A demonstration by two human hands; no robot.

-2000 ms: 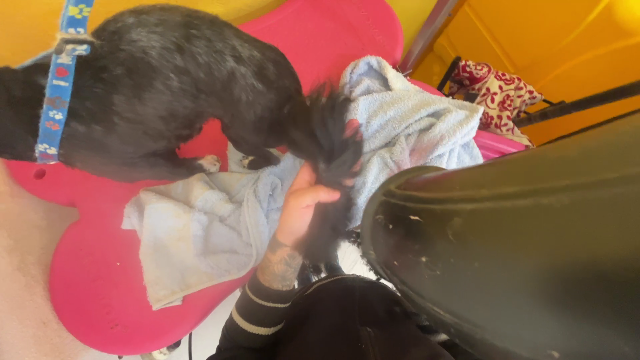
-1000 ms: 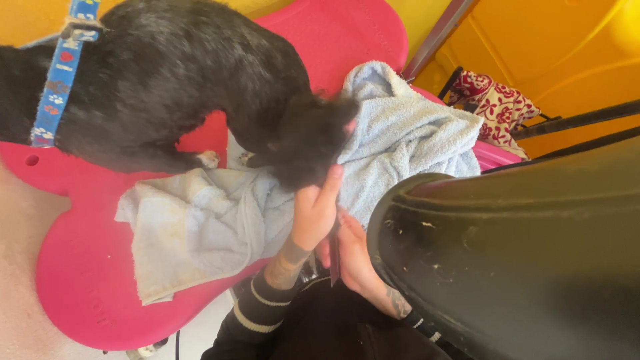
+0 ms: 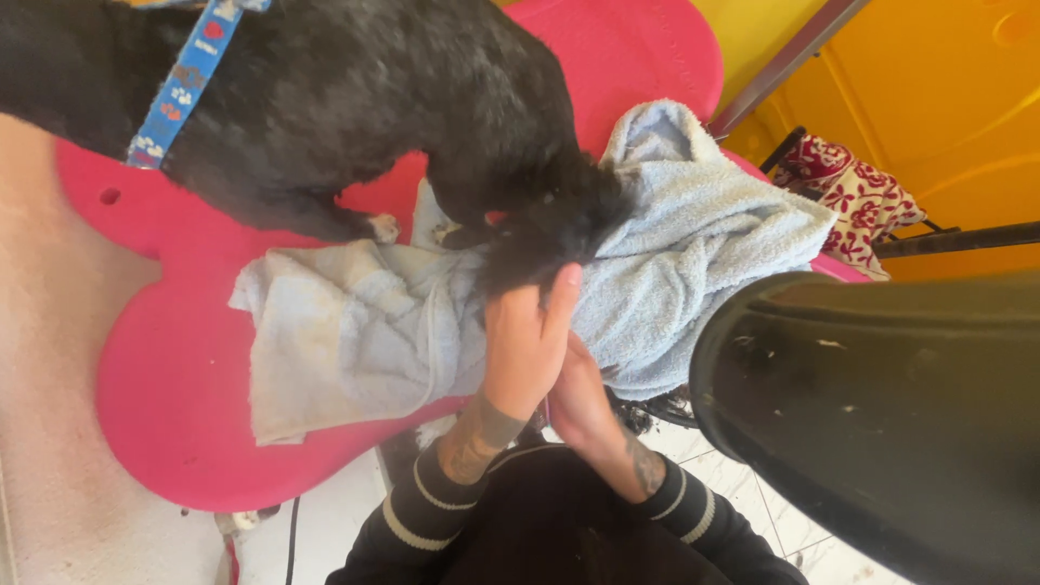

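Observation:
A black dog (image 3: pixel 366 106) in a blue patterned harness (image 3: pixel 183 89) stands on a pink bone-shaped table top (image 3: pixel 179 390). Its bushy tail (image 3: pixel 561 231) reaches down to my hands. My left hand (image 3: pixel 524 349) is at the tail's lower end, its fingers partly hidden by the dark fur. Just behind and below it, my right hand (image 3: pixel 578 390) touches it at the palm and wrist, its fingers mostly hidden. A pale blue towel (image 3: pixel 674 260) lies crumpled beneath the tail, and a second pale cloth part (image 3: pixel 341 349) spreads to the left.
A large dark rounded dryer-like object (image 3: pixel 877 406) fills the lower right. Behind it are a dark metal bar (image 3: pixel 959 241), a red-and-cream patterned fabric (image 3: pixel 865 195) and an orange wall (image 3: pixel 959 97). A dark cord (image 3: pixel 293 540) hangs below the table edge at the lower left.
Two seconds ago only one hand was visible, at the tail; the other appeared beside it a second ago. The hands are now closer together, and the thin dark item seen between them earlier no longer shows.

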